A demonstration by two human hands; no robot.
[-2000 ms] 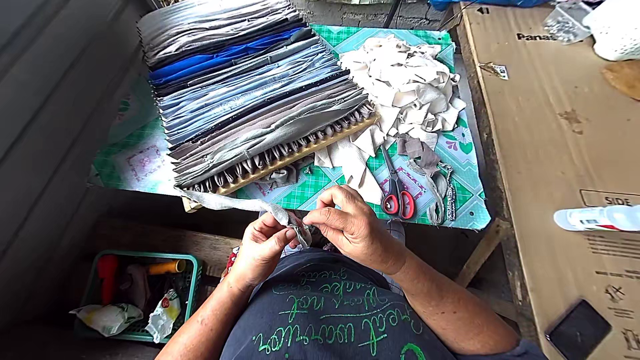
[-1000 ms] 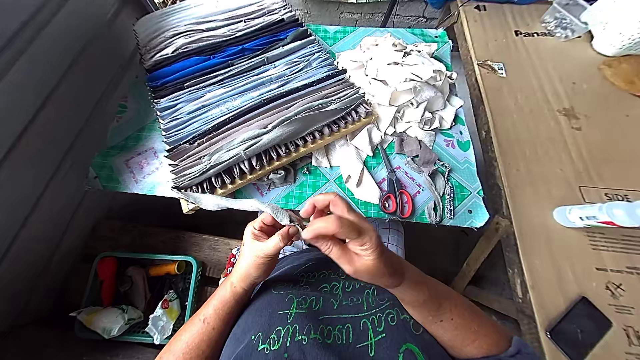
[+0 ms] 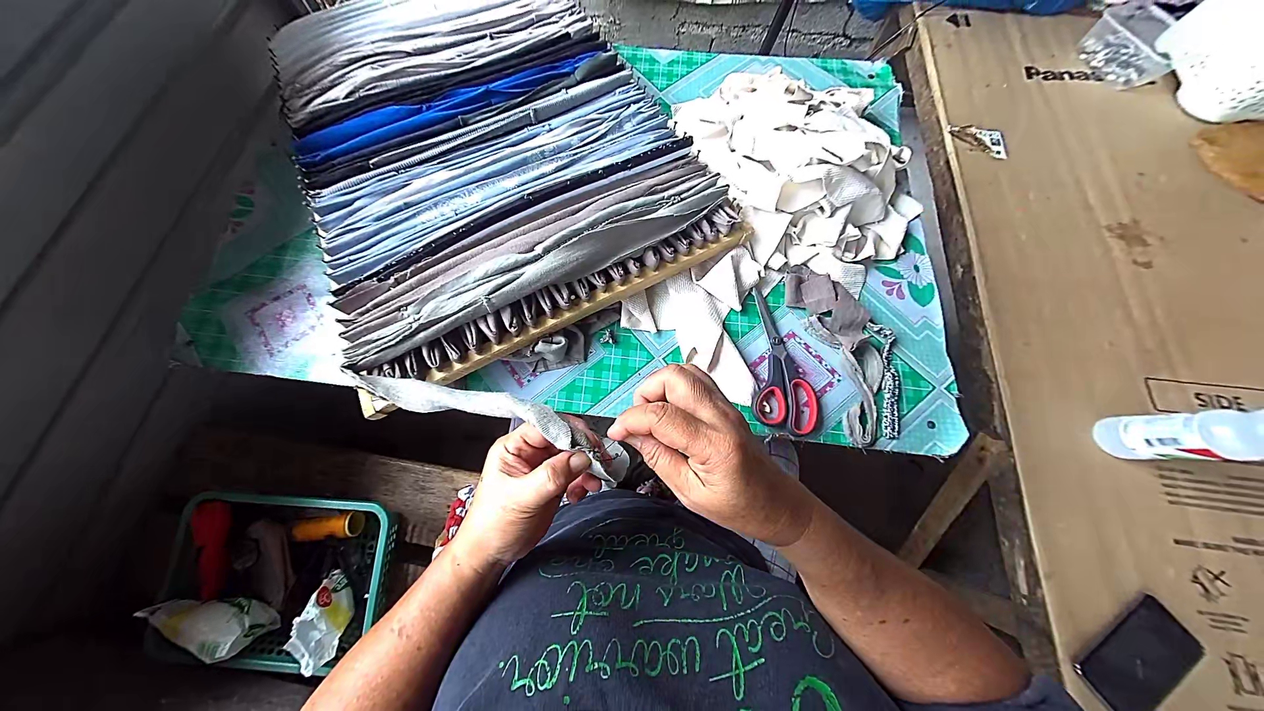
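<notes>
My left hand pinches the loose end of a grey fabric strip between thumb and fingers. The strip runs up to the near left corner of a wooden frame strung with rows of grey, blue and black fabric. My right hand is just right of the strip's end, thumb and forefinger together; whether something thin is between them cannot be made out. Red-and-black handled scissors lie on the table beyond my right hand. A heap of cream fabric strips lies right of the frame.
A green patterned cloth covers the table. Grey scraps lie by the scissors. At right, a cardboard sheet bears a bottle and a phone. A green plastic basket with pouches stands low at left.
My right hand has drawn slightly away from the strip's end, leaving a small gap between the hands. My left hand keeps its hold on the strip.
</notes>
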